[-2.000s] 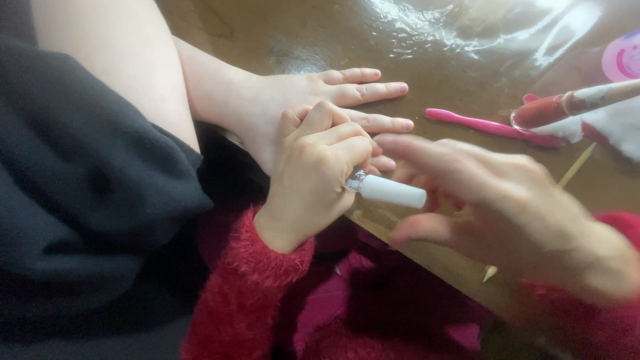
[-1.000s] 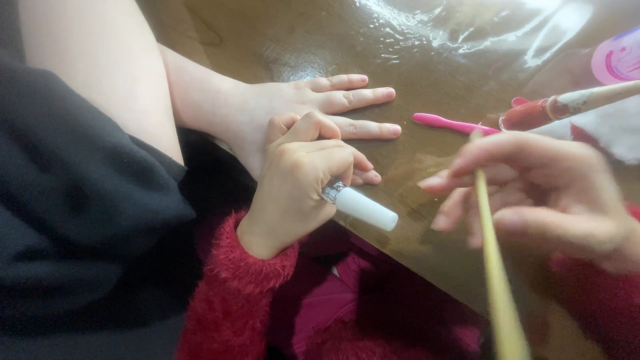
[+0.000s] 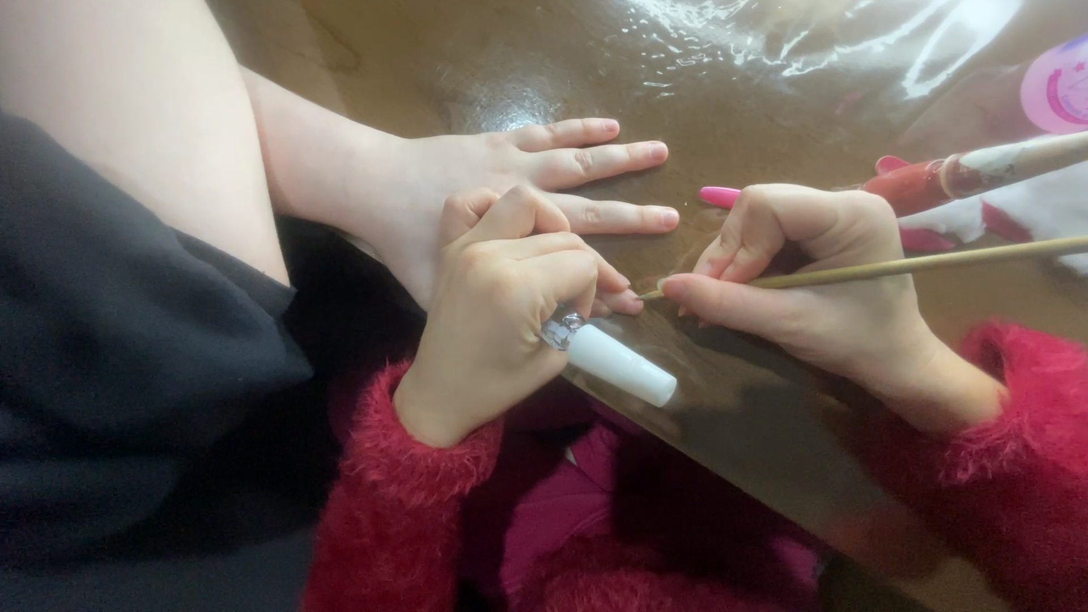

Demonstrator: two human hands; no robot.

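My left hand (image 3: 510, 297) is closed around a small nail polish bottle with a white cap (image 3: 622, 365); the bottle itself is mostly hidden in my palm. Its fingers also rest on a finger of another person's hand (image 3: 476, 170), which lies palm down on the table with its fingers spread. Between the thumb and fingers of my right hand (image 3: 790, 263) is a thin wooden stick (image 3: 918, 265). The stick's tip is at the nail of that person's lowest visible finger (image 3: 625, 302). Whether the tip touches the nail is hard to tell.
A glossy brown table (image 3: 748, 102) lies underneath. At the right are a pink plastic tool (image 3: 719, 197), a red-ended tool with a pale handle (image 3: 918, 187), white crumpled material (image 3: 1041, 200) and a round pink item (image 3: 1058, 89). The table's edge runs diagonally beneath my wrists.
Two seconds ago the stick lay on the table at the right. My right hand has picked it up and moved left with it to the other person's finger. My left hand keeps hold of the bottle.
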